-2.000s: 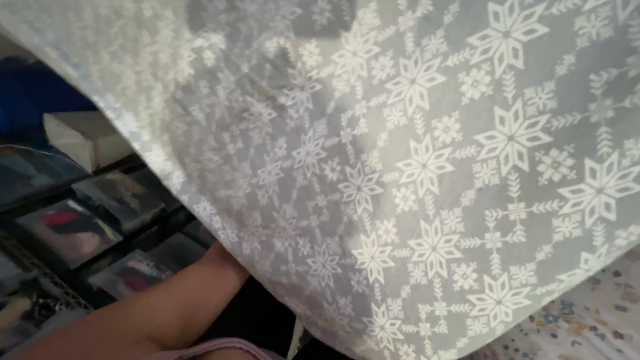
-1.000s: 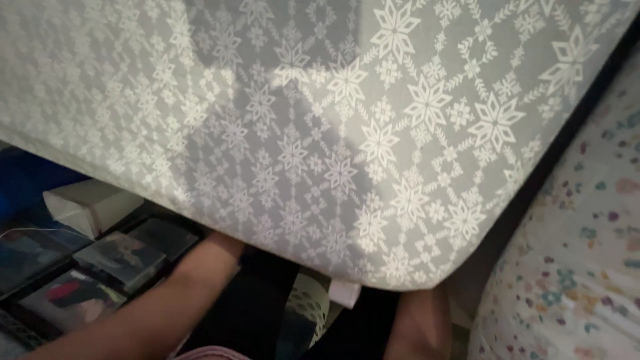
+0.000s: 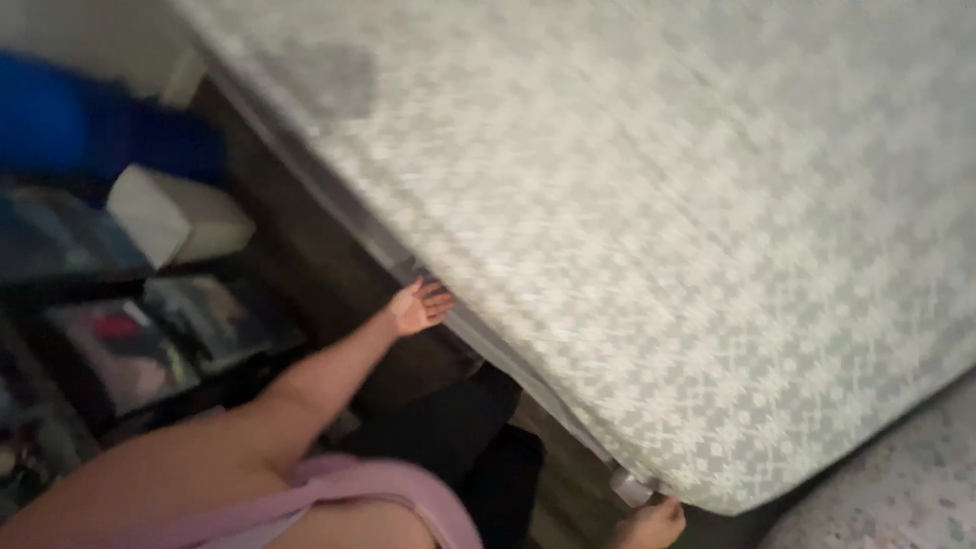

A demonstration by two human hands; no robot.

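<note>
A mattress in a grey fitted sheet with white snowflake shapes (image 3: pixel 686 252) fills the centre and right, slightly blurred. Against its long left side is my left hand (image 3: pixel 422 307), palm up with fingers apart, holding nothing visible. My right hand (image 3: pixel 662 523) is at the near corner, its fingers curled at the sheet's edge; whether they pinch the cloth is hard to see. Just left of that hand, a pale tag (image 3: pixel 632 486) hangs from the edge.
At the left are clear-lidded bins (image 3: pixel 114 354), a white box (image 3: pixel 179 217) and a blue object (image 3: pixel 46 114). Dark floor (image 3: pixel 305 252) runs beside the mattress. Bedding with a speckled print (image 3: pixel 892 473) lies at the lower right.
The near edge of the patterned mattress, which covered much of both hands, has come down or away, and my left hand now shows open beside it. The view has swung.
</note>
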